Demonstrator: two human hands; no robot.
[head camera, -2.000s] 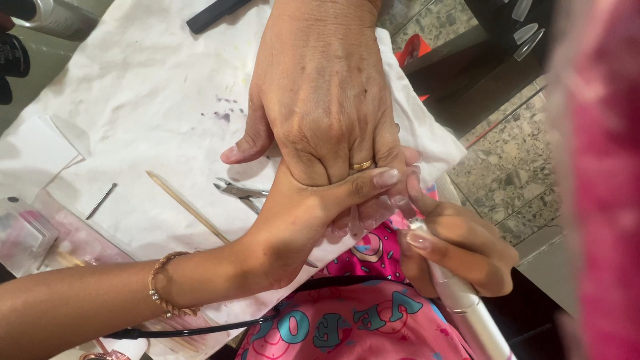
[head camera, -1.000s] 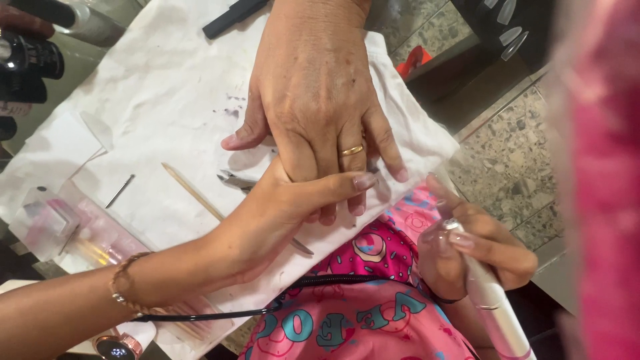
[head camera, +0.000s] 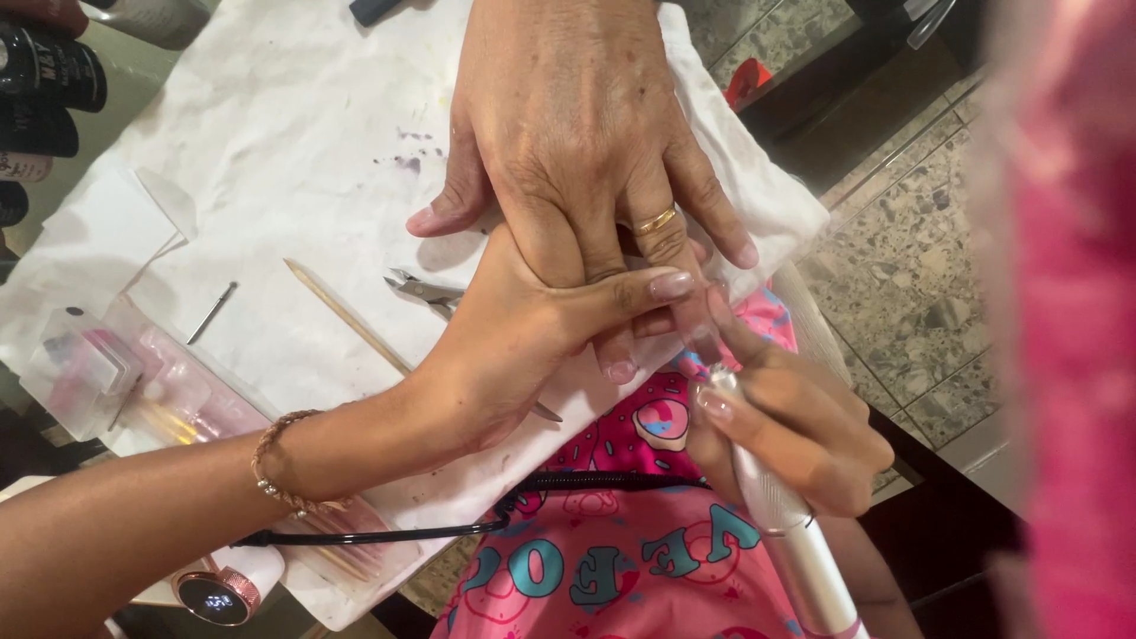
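Note:
My left hand (head camera: 524, 342) grips a finger of another person's hand (head camera: 577, 151), with my thumb lying across the fingers beside the gold ring (head camera: 658, 221). In my right hand (head camera: 790, 408) is a white electric nail drill handpiece (head camera: 803, 559), its tip close to the nail of the ringed finger; whether they touch is unclear. Metal cuticle nippers (head camera: 426, 290) lie partly hidden behind my left hand. A wooden stick (head camera: 346, 315) rests on the white cloth (head camera: 293, 124), its lower end hidden by my wrist. A small metal bit (head camera: 212, 312) lies farther left.
Dark polish bottles (head camera: 53, 67) line the upper left. A clear plastic case (head camera: 191, 382) with tools lies at the cloth's left side. A black cord (head camera: 373, 537) passes under my left forearm. A round device with a lit display (head camera: 216, 596) sits at the lower left.
The other person's hand and my left hand have shifted their hold. My right hand has brought the drill from away at the right in to the ringed finger.

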